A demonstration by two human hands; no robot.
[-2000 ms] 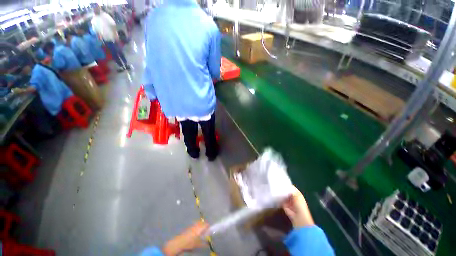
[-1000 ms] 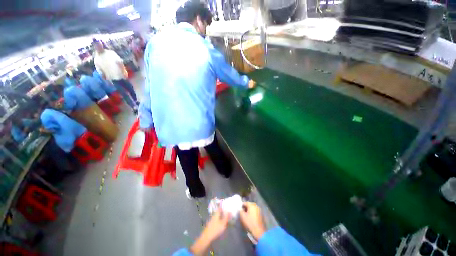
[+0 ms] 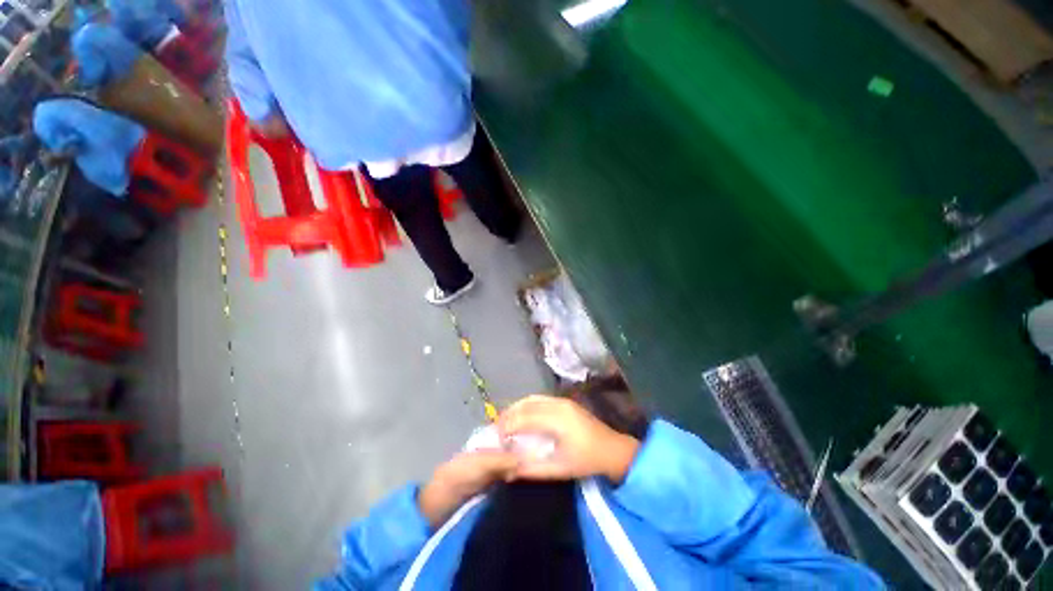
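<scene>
A small crumpled wad of pale clear wrap (image 3: 486, 439) is pressed between my two hands, close in front of my body at the lower middle. My left hand (image 3: 464, 476) is on its left side and my right hand (image 3: 566, 436) covers it from above and the right. Most of the wad is hidden by the fingers. More crinkled clear wrap (image 3: 568, 333) lies in an open box beside the bench edge, just beyond my hands.
The green bench (image 3: 693, 208) runs along the right, with a dark gridded strip (image 3: 768, 427), stacked parts trays (image 3: 968, 496) and a metal post (image 3: 924, 277). A person in a blue smock (image 3: 358, 81) stands ahead beside red stools (image 3: 312, 214). More red stools (image 3: 167, 520) stand left.
The wrap, earlier spread between my hands, is now a compact wad. My hands have come together and closer to my body. The view has tilted down, and the person's arm no longer reaches over the bench.
</scene>
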